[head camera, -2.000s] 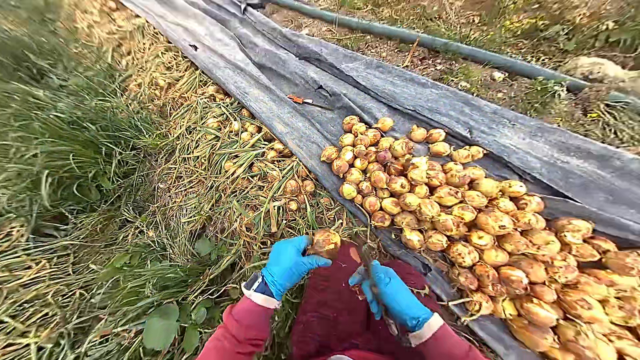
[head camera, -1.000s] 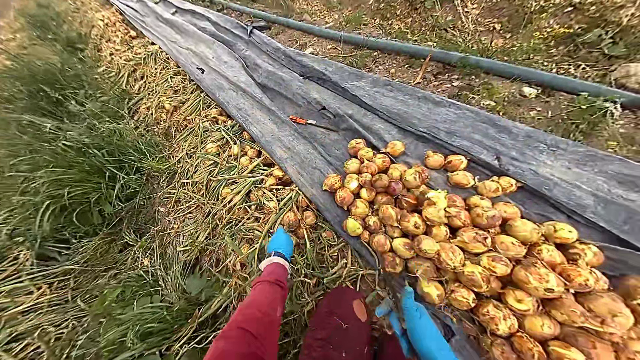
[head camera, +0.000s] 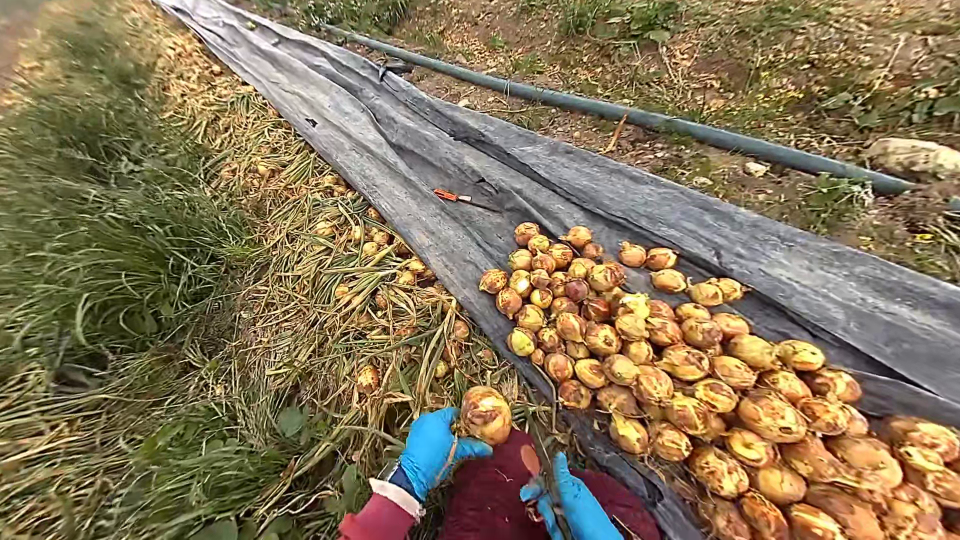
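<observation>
My left hand (head camera: 435, 455), in a blue glove, grips a yellow-brown onion (head camera: 486, 415) above my knee, its bulb facing away from me. To its right, my right hand (head camera: 571, 501), also gloved in blue, is closed around a dark hand tool (head camera: 546, 469); the tool is blurred, and its kind is hard to tell. Beyond and to the right of my right hand, a large heap of onions (head camera: 660, 375) lies on grey ground-cover fabric (head camera: 450, 232).
An orange-handled tool with a thin dark blade (head camera: 454, 196) lies on the fabric. Onions with dried tops (head camera: 367, 300) cover the ground at the left, beside tall grass (head camera: 112, 225). A grey-green pipe (head camera: 645, 118) runs behind the fabric, near a pale rock (head camera: 911, 157).
One second ago my left hand reached down to the onions on the ground; now it is back near my knee with an onion in it. The onion held two seconds ago has left my hand.
</observation>
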